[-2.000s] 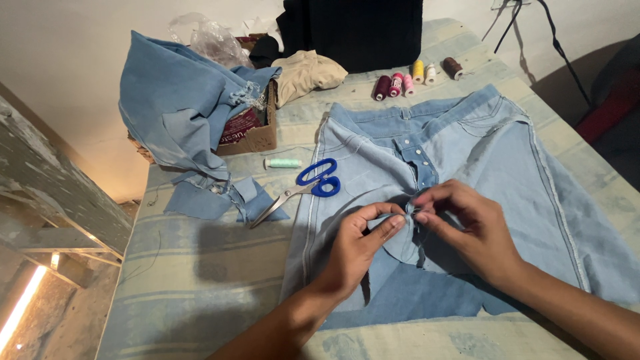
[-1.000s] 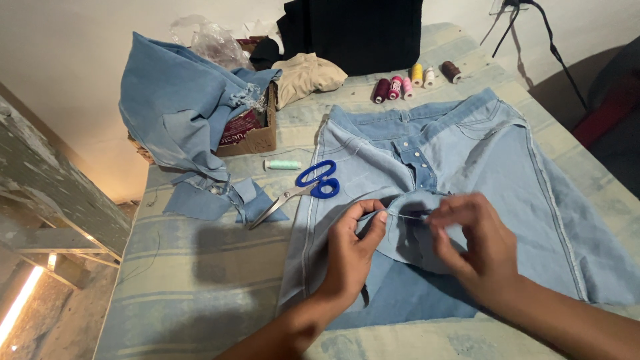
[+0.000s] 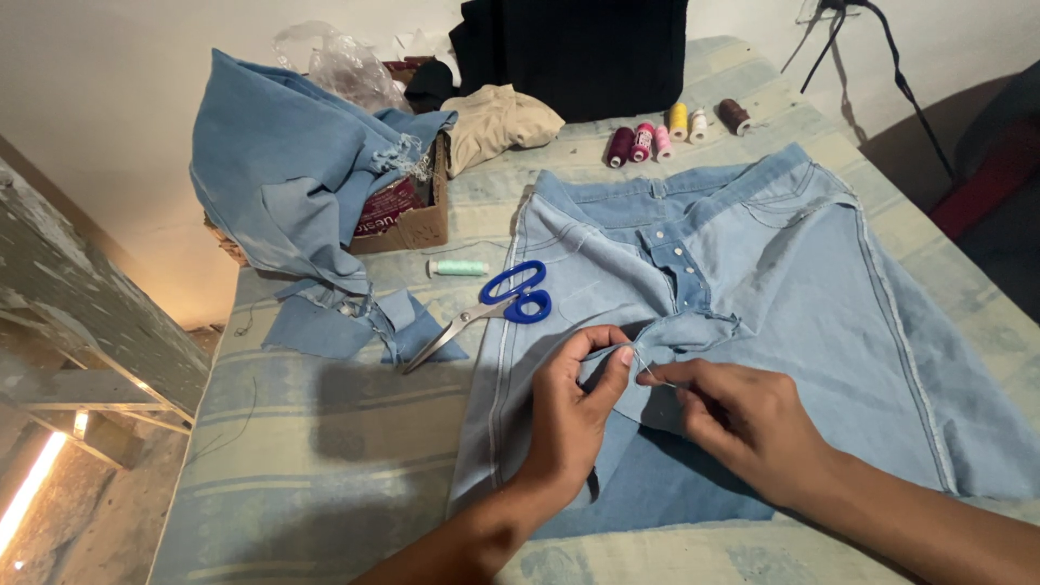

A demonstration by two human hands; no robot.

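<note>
A light blue denim garment (image 3: 821, 309), its seams showing, lies spread on the table. My left hand (image 3: 581, 398) pinches a folded denim edge between thumb and fingers below the buttoned fly (image 3: 678, 264). Close on its right, my right hand (image 3: 747, 422) has thumb and fingers around a thin light thread (image 3: 647, 366); whether a needle is among the fingers cannot be told. Blue-handled scissors (image 3: 520, 296) rest left of my hands, blades partly on the garment. A mint green thread spool (image 3: 457, 267) lies just beyond them.
Denim pieces (image 3: 276, 154) drape over a cardboard box (image 3: 422, 223) at the back left, above denim scraps (image 3: 321, 329). Beige cloth (image 3: 496, 126) and black fabric (image 3: 577, 57) sit behind. Several thread spools (image 3: 642, 142) stand or lie at the back right. Dark cables (image 3: 898, 77) hang by the wall.
My right hand was raised and blurred a second ago; it is now lower, close to the cloth beside my left hand. My left hand keeps its pinch on the denim. The scissors have not moved.
</note>
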